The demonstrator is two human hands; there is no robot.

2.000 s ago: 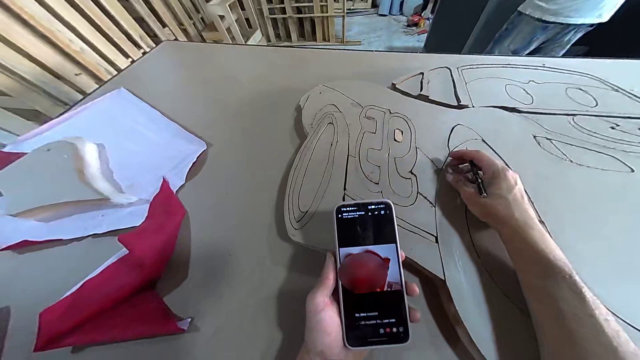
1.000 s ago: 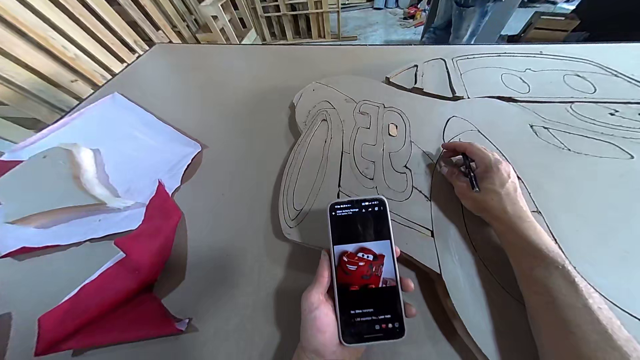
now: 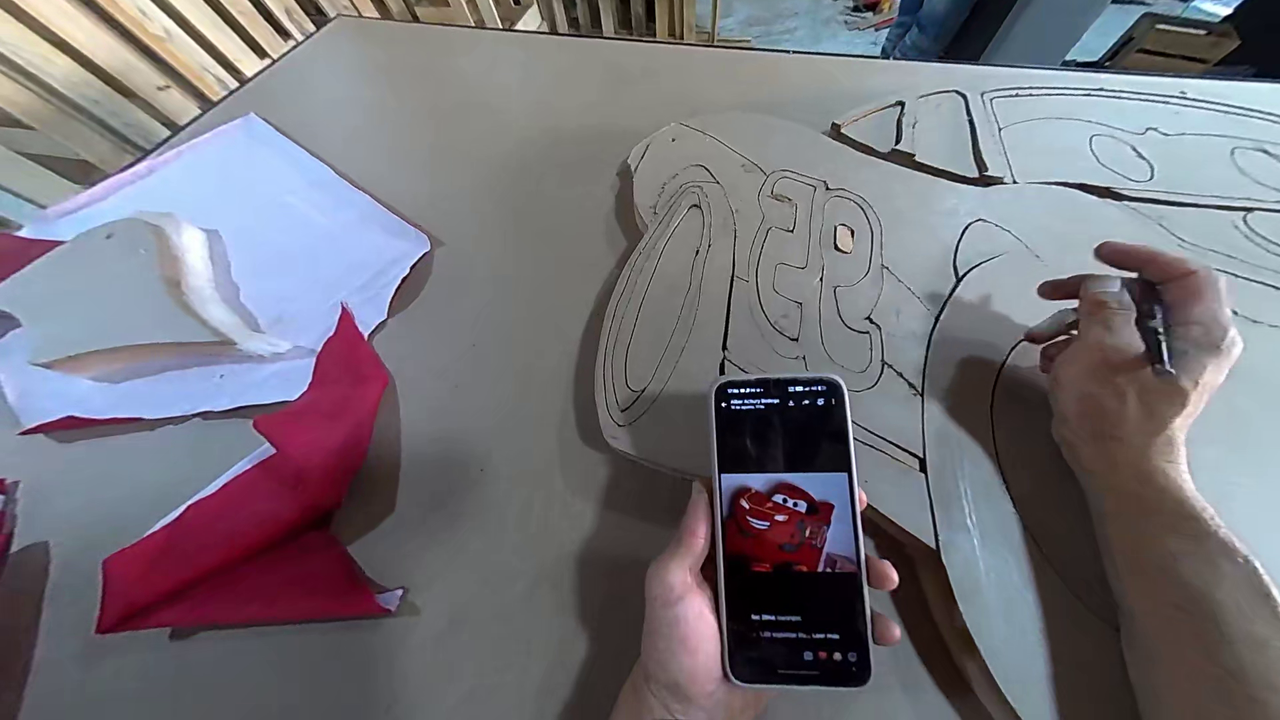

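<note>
My left hand (image 3: 690, 600) holds a smartphone (image 3: 790, 610) upright over the lower edge of a cut-out board; its screen shows a red cartoon car. My right hand (image 3: 1140, 350) grips a dark pen (image 3: 1152, 325) between its fingers, over the board at the right. Whether the pen's tip touches the surface cannot be told. The car-shaped board (image 3: 665, 400) bears black drawn lines: an oval wheel, the outlined digits 95 and a large curve beside my right hand. A small hole pierces the 9. Further right, the windshield outline holds two ovals.
White-backed red fabric (image 3: 350, 230) and a folded red piece (image 3: 290, 510) lie at the left of the grey tabletop (image 3: 500, 250). Wooden slats (image 3: 110, 70) stand beyond its left edge. Past the far edge are a person's jeans (image 3: 925, 28) and a wooden crate (image 3: 1175, 42).
My right hand has opened its fingers somewhat and sits further right from the digits, pen still in it. The phone's picture, blurred at first, is now sharp. The person beyond the table has shifted.
</note>
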